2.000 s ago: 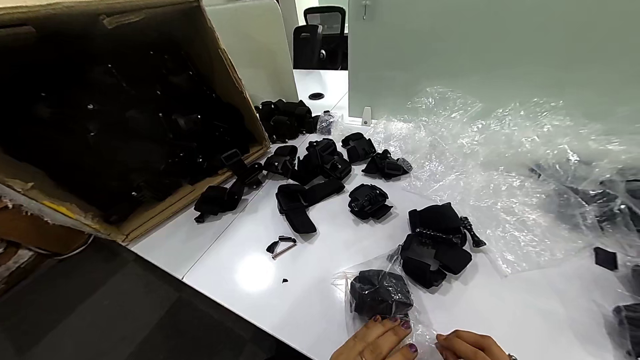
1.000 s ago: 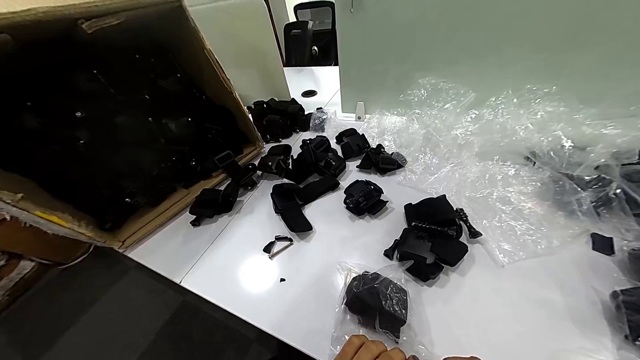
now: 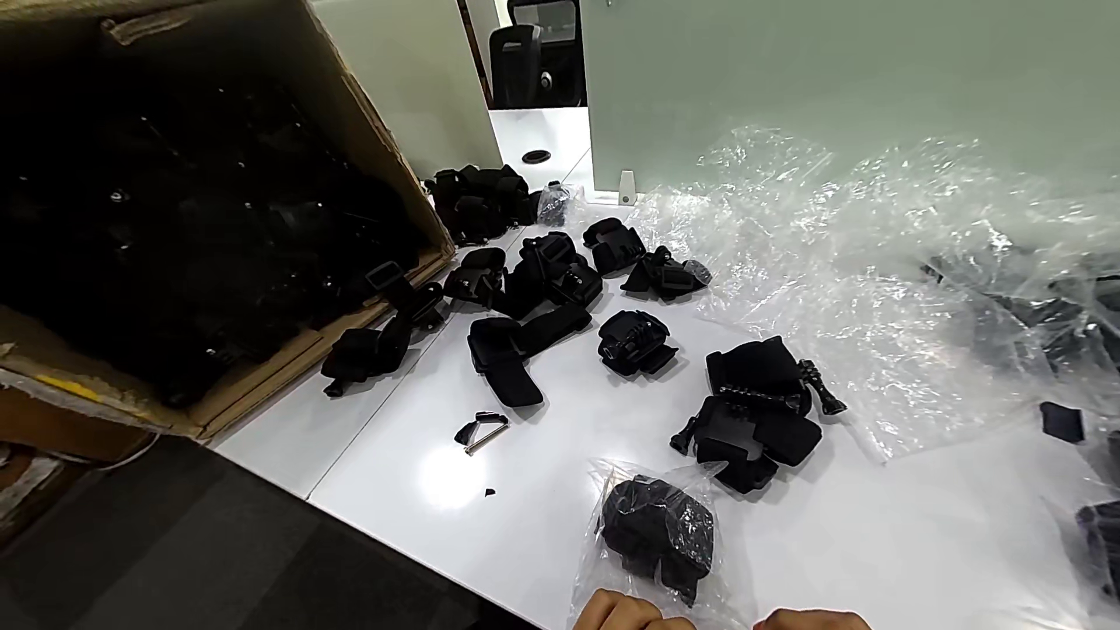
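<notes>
A clear plastic bag with a black strap mount inside lies at the table's front edge. My left hand has its curled fingers on the bag's lower end, cut off by the frame. To its right, my right hand shows only a strip of fingers at the bottom edge, by the bag's right corner; its grip is hidden. Just beyond the bag lie black strap mounts with thumbscrews. A folded black mount and an unrolled black strap are farther back.
A cardboard box full of black items lies tipped at the left. Several black mounts are spread before it. Crumpled clear plastic sheeting covers the right side, against a pale partition. A small buckle piece lies front left.
Both hands have moved down toward the bottom edge, and less of them shows than two seconds ago. The bagged mount has turned somewhat inside its bag.
</notes>
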